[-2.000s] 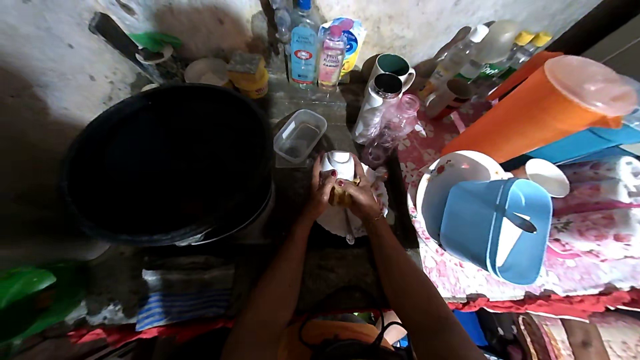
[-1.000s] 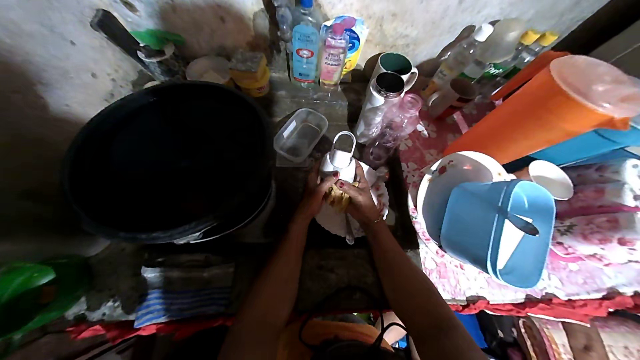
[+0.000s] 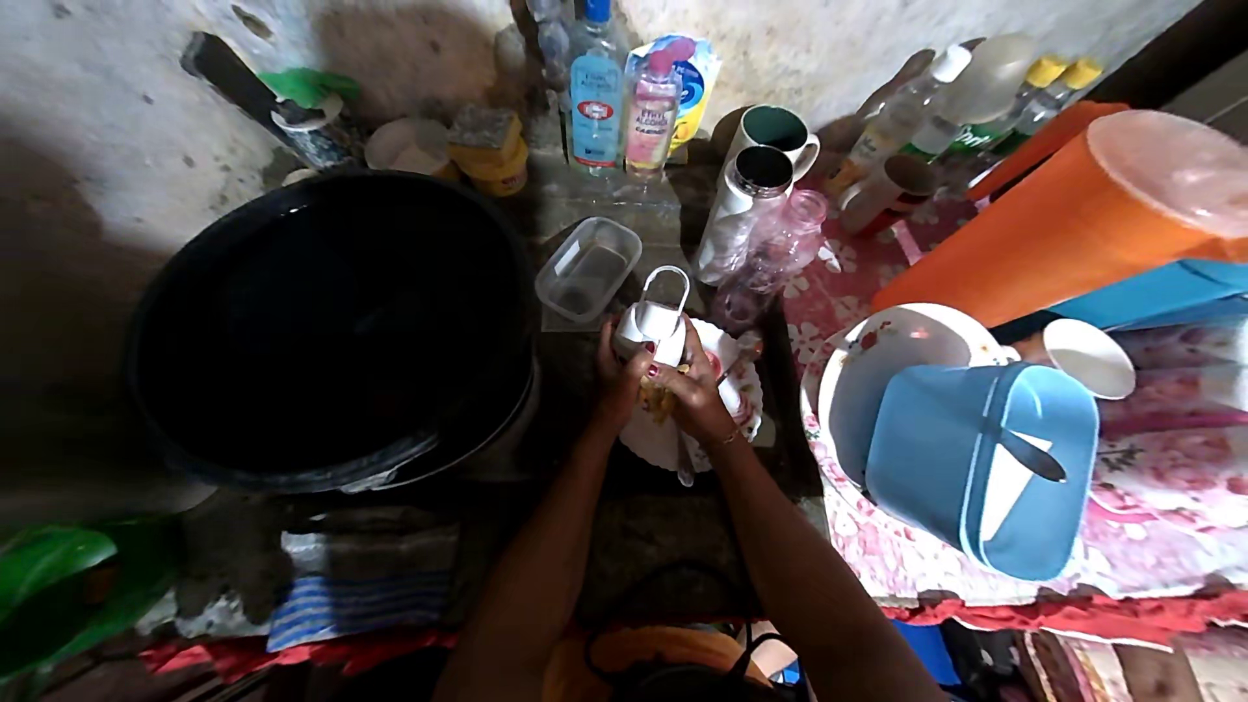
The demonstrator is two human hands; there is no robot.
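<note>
Both my hands grip a small white cup [image 3: 655,330] above a scalloped floral plate [image 3: 741,398], near the middle of the head view. The cup has a raised white loop at its top. My left hand [image 3: 621,370] wraps its left side, and my right hand [image 3: 694,388] holds the right side. Yellowish matter [image 3: 657,400] shows just below my thumbs; whether it is a sponge or food I cannot tell. A spoon [image 3: 685,466] lies at the plate's lower edge. Beyond the cup sits a clear rectangular plastic container [image 3: 589,269].
A large black tub [image 3: 409,458] stands at the left. Bottles [image 3: 597,107], a white tumbler [image 3: 731,214] and a pink plastic bottle [image 3: 780,244] stand behind. At the right are an orange pitcher [image 3: 1033,214], a floral bowl [image 3: 902,331] and a blue container [image 3: 936,448].
The white loop, not visible two seconds ago, now stands up at the cup's top. My hands remain over the plate, with the cup turned slightly.
</note>
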